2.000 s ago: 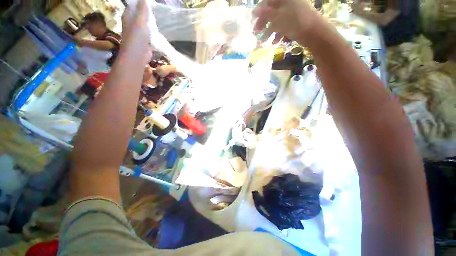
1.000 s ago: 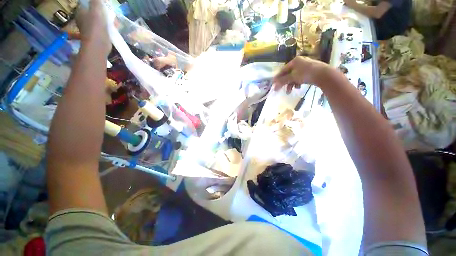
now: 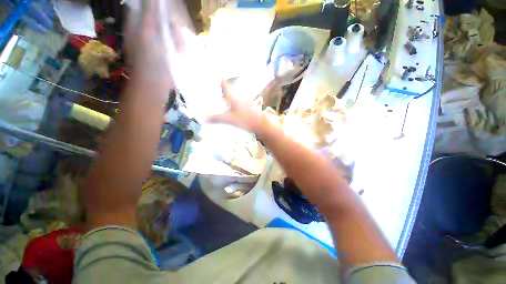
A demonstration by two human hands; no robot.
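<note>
My left hand (image 3: 158, 39) is raised at the top left, strongly blurred. It holds a thin white or clear plastic bag (image 3: 168, 47), of which only a bright streak shows. My right hand (image 3: 238, 112) is over the white trough (image 3: 222, 201), fingers spread and empty, partly washed out by glare. Cream fabric scraps (image 3: 252, 155) lie in the trough below it. More tan scraps (image 3: 327, 119) lie on the tabletop to its right. A black plastic bag (image 3: 294, 202) is partly hidden behind my right forearm.
White thread cones (image 3: 337, 51) stand at the back of the table. Dark-handled snips (image 3: 345, 89) lie near them. The white tabletop (image 3: 396, 161) runs along the right, with a chair (image 3: 466, 191) beyond. Cream cloth heaps (image 3: 469, 111) lie at the far right. A red item (image 3: 52, 255) is at lower left.
My right hand has moved left and down from the table's back to over the trough. My left hand has moved right, and the plastic no longer shows spread out. The view has shifted.
</note>
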